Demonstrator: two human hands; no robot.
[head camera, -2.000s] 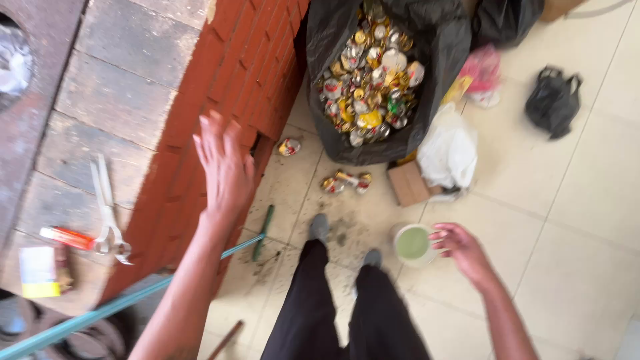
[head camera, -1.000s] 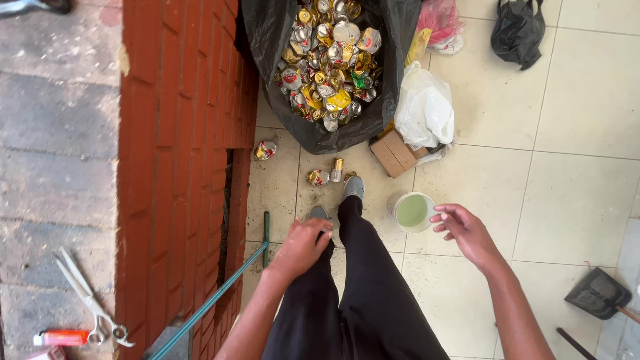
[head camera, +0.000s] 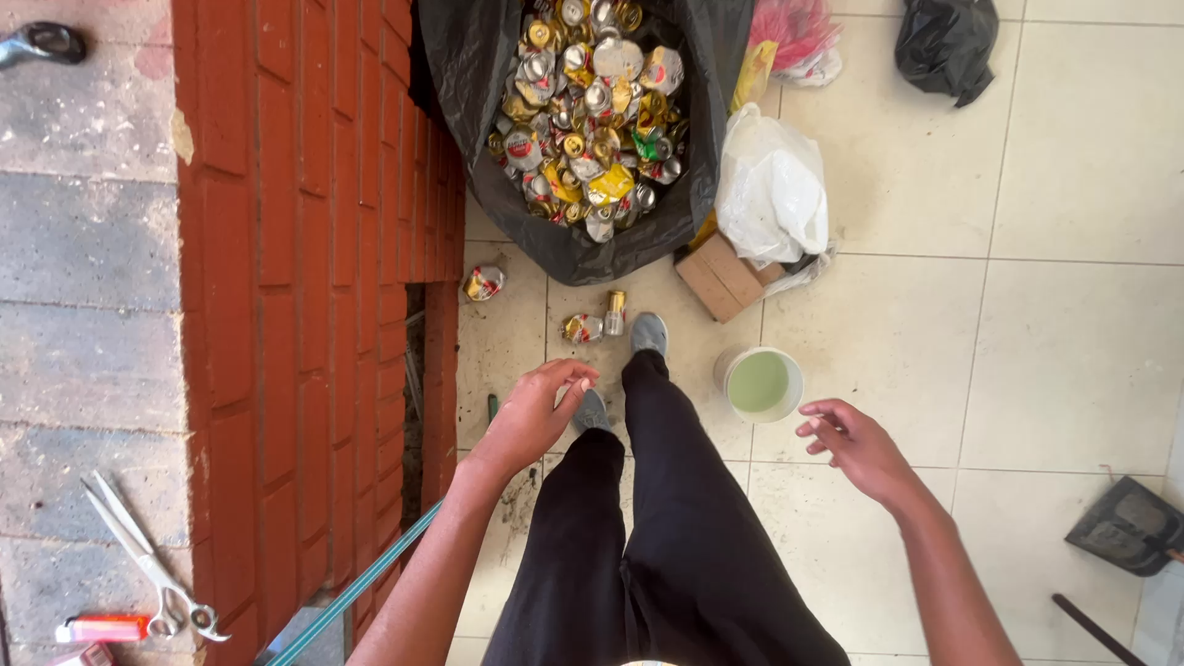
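My left hand (head camera: 541, 407) hangs in the air above my left shoe, fingers loosely curled, holding nothing. Beyond it, crushed cans (head camera: 582, 327) and an upright-looking can (head camera: 615, 313) lie on the tiles by my right shoe (head camera: 649, 334). Another crushed can (head camera: 484, 282) rests near the brick wall. At the right, my right hand (head camera: 851, 444) hovers empty beside a white bucket (head camera: 799, 381) of greenish liquid, its fingers partly bent. Ahead stands an open black plastic bag (head camera: 592, 259) filled with crushed cans (head camera: 597, 120).
Scissors (head camera: 139, 555) and an orange lighter (head camera: 106, 629) lie on the ledge (head camera: 88, 361) above the red brick wall (head camera: 314, 213). A cardboard box (head camera: 721, 276), a white plastic bag (head camera: 772, 185) and a black bag (head camera: 945, 46) sit on the floor; a dustpan (head camera: 1124, 527) is at right.
My left hand has moved from over the brick wall's edge to above my left leg and foot. My right hand stays near the bucket. The view has shifted, and my feet have stepped.
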